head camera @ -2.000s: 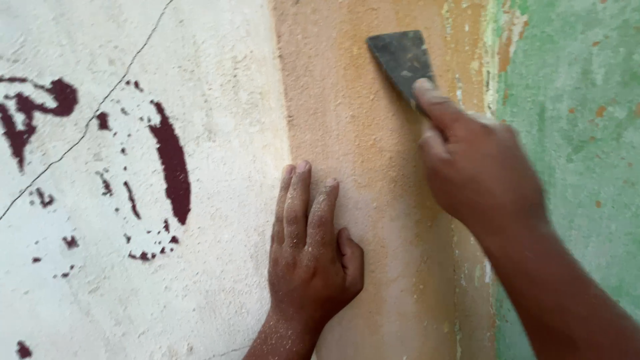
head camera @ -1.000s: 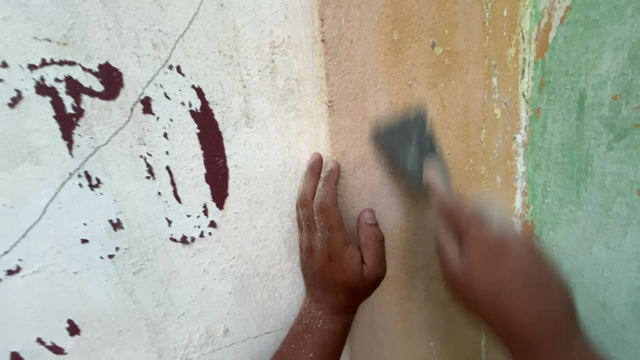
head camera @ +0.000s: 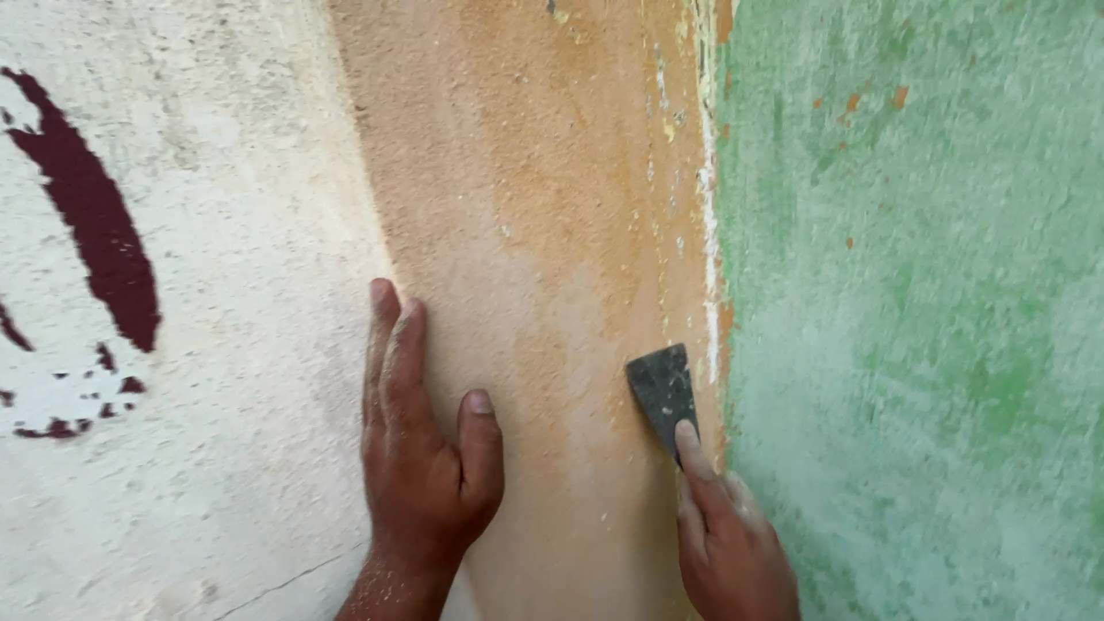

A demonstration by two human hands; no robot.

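My right hand grips a putty knife, its index finger laid along the dark, paint-specked metal blade; the handle is hidden in the fist. The blade's wide edge points up and left and lies at the right part of the orange-tan painted band, near the flaking border with the green wall. Dusty and empty, my left hand rests against the wall with its side, where the white and orange paint meet. Its fingers point upward and the thumb stands apart from them.
White painted wall with dark maroon, broken paint marks fills the left side. A thin crack runs low on it. On the right, the green wall shows small orange chips. Flaking white and yellow paint follows the border.
My right hand has brought the putty knife down and to the right over the orange band, closer to the green border. The left hand stays by the white and orange edge. The view has shifted right.
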